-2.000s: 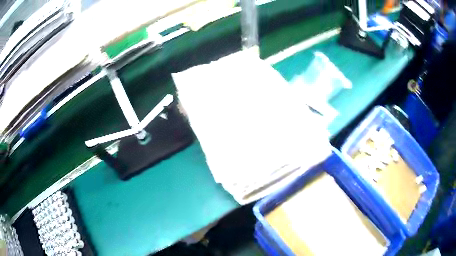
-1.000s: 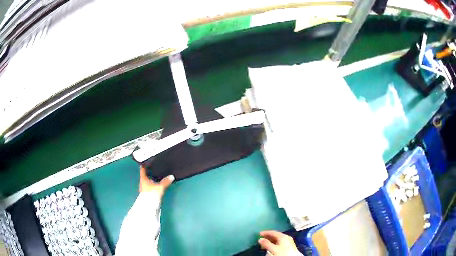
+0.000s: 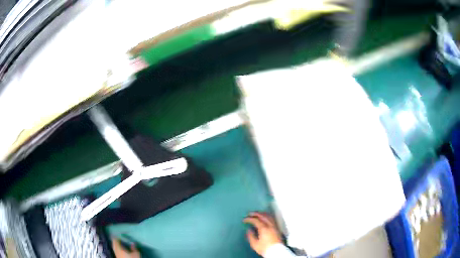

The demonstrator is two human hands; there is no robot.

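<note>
The white three-armed base (image 3: pixel 140 172) lies on the black jig (image 3: pixel 169 194) at left centre, one arm reaching back over the conveyor. My left hand (image 3: pixel 125 249) is at the bottom edge, cut off and blurred, just in front of the jig and beside the hub tray; its fingers' hold cannot be made out. My right hand (image 3: pixel 263 233) is open with bent fingers at the near left edge of the white arm stack (image 3: pixel 323 156). Nothing shows in it.
Silvery hubs (image 3: pixel 70 227) stand in rows on a black tray at the lower left. A blue bin (image 3: pixel 450 201) with small white parts is at the right. A crumpled clear bag (image 3: pixel 406 121) lies beyond the stack. A blurred overhead shelf (image 3: pixel 166 48) spans the back.
The jig with the base has moved left, away from the stack, and turned. My left hand has come off the jig's front edge and moved lower. My right hand is higher, beside the stack.
</note>
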